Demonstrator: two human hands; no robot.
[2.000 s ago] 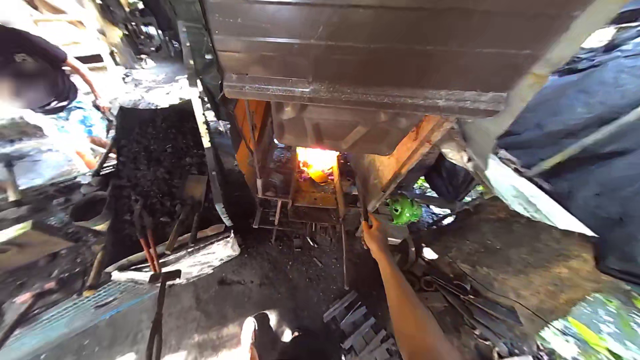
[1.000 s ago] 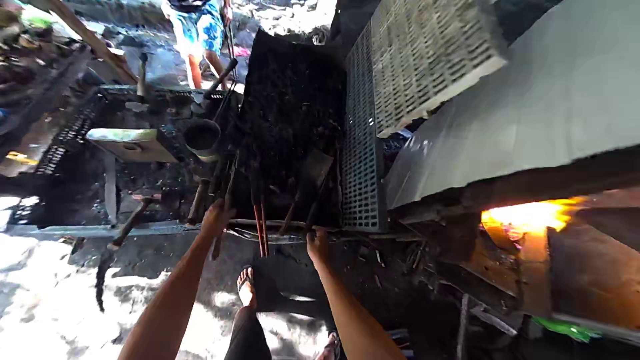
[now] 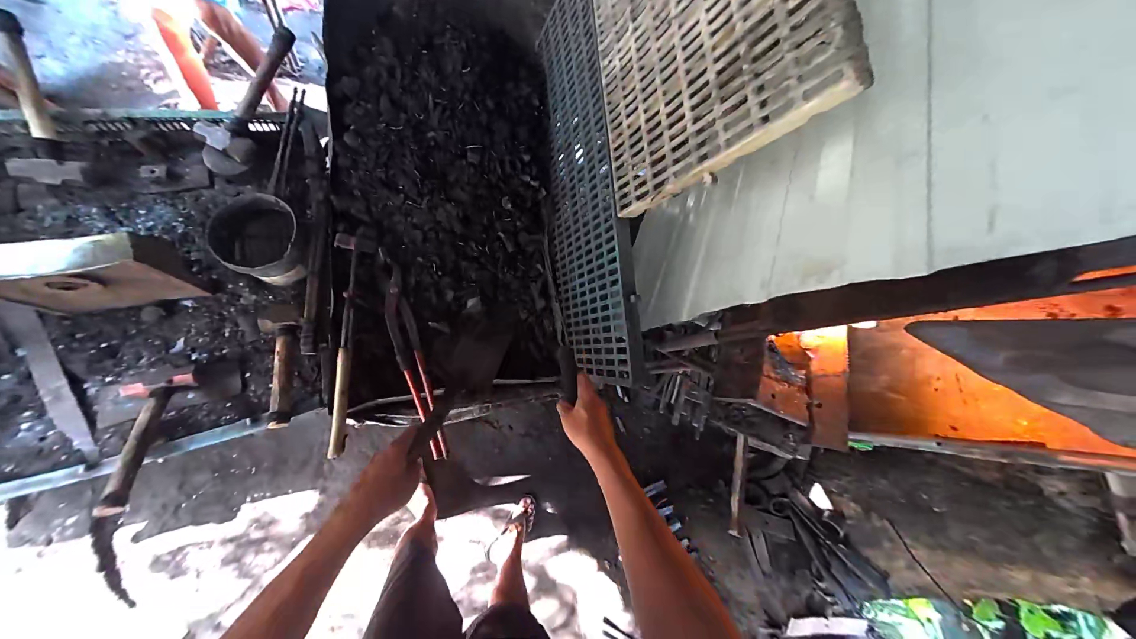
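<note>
My left hand (image 3: 388, 472) is closed around the dark handle of a flat-bladed shovel (image 3: 484, 342), whose blade lies at the near end of a bin of charcoal (image 3: 444, 133). Beside that hand, red-handled tongs (image 3: 413, 355) lean on the bin's near edge. A hammer with a long wooden handle (image 3: 341, 390) rests left of them. At the bin's right corner my right hand (image 3: 587, 417) grips a dark handle (image 3: 568, 373); a thin rod seems to run on from it along the bin's side, but its far end is unclear.
Left stands a bench with a metal pot (image 3: 257, 238), hammers (image 3: 280, 368) and a wooden block (image 3: 98, 269). Plastic grates (image 3: 590, 213) line the bin's right side. Beyond them, a forge glows orange (image 3: 967, 390), with metal pieces (image 3: 808, 532) below. Another person's legs (image 3: 186, 58) show at top left.
The view has swung left from the forge to the charcoal bin. My left hand has left the tools at the bin's left and now holds the shovel handle. My right hand stays by the bin's right corner.
</note>
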